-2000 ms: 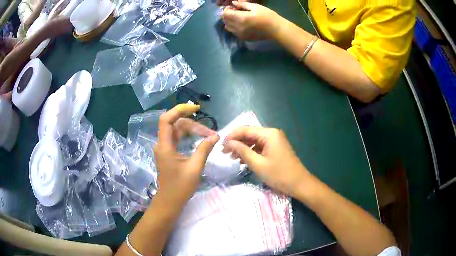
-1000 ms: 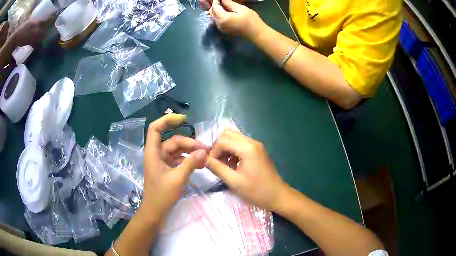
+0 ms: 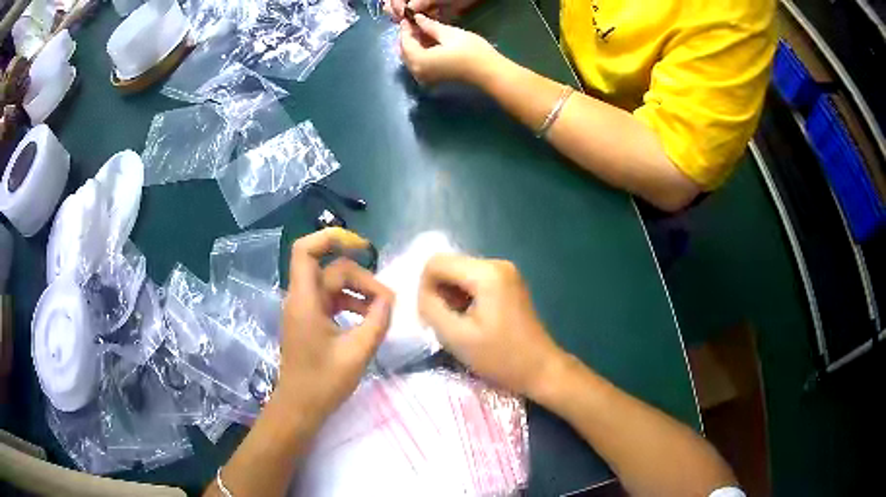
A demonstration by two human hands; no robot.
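Observation:
A whitish clear zip-lock bag (image 3: 414,281) shows between my two hands. My left hand (image 3: 335,315), with a yellowish cover on one fingertip, is pinched at its left edge. My right hand (image 3: 491,315) is curled at its right edge; its fingertips are partly hidden. The bag's contents cannot be made out. A flat stack of empty zip-lock bags (image 3: 418,437) with pink-red seal lines lies at the near table edge, below my hands. A black USB cable (image 3: 340,199) lies beyond my left hand, partly hidden by it.
Bagged cables (image 3: 214,340) lie heaped at left beside white round plastic parts (image 3: 66,345). More clear bags (image 3: 277,170) lie farther back. A person in yellow (image 3: 670,87) works opposite at the green table (image 3: 573,252). Blue bins (image 3: 845,165) stand at right.
The view has shifted, so the table things sit farther left than at first. My hands came together over the bag and are now farther apart, with more of the bag showing between them.

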